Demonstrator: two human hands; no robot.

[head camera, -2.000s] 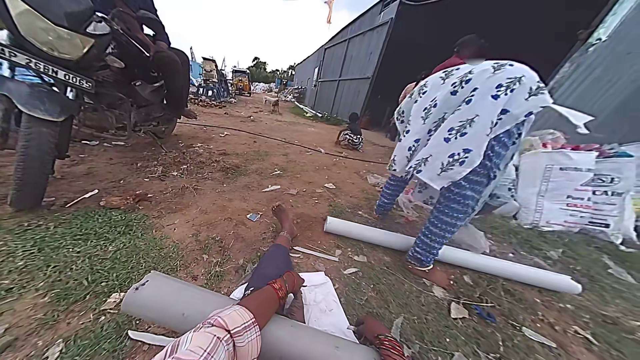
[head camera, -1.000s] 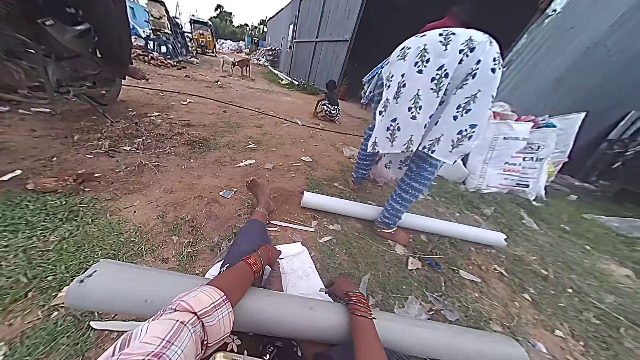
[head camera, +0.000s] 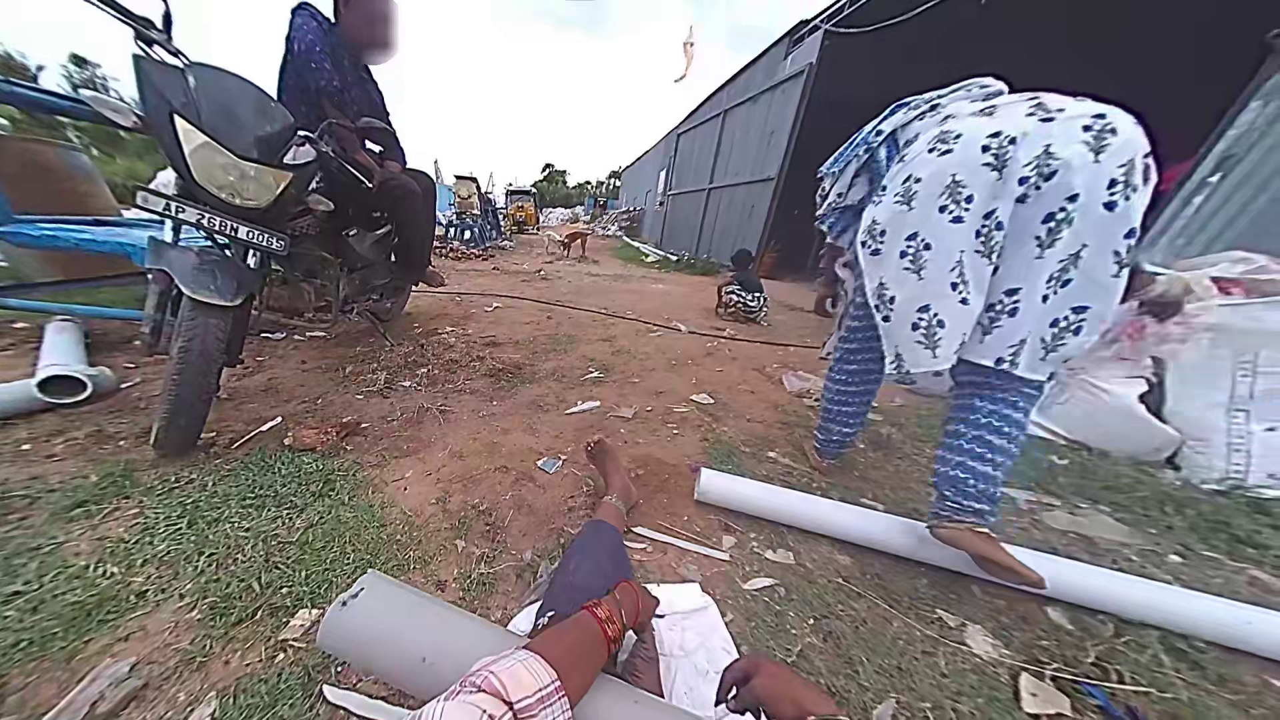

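Note:
A thick grey plastic pipe (head camera: 430,640) lies across my lap at the bottom. My left hand (head camera: 640,608), with red bangles at the wrist, reaches over it beside my outstretched leg; its fingers are mostly hidden. My right hand (head camera: 775,688) is at the bottom edge with curled fingers, next to a white sack or cloth (head camera: 690,635); whether it holds anything is unclear. A longer white pipe (head camera: 820,508) lies on the ground to the right, where a bent-over person in a patterned tunic (head camera: 1000,220) has one foot over it.
A motorcycle (head camera: 215,240) with a seated person (head camera: 340,110) stands at left, near short pipe pieces (head camera: 65,365). Filled white sacks (head camera: 1230,390) are at right. Farther off are a crouching figure (head camera: 743,290), a dog (head camera: 574,242), a cable (head camera: 600,312) and a metal shed (head camera: 735,160).
My right hand has moved from over the grey pipe to beside the white sack or cloth. The bent-over person's near foot, beside the white pipe a second ago, is now over it. The view has tilted up.

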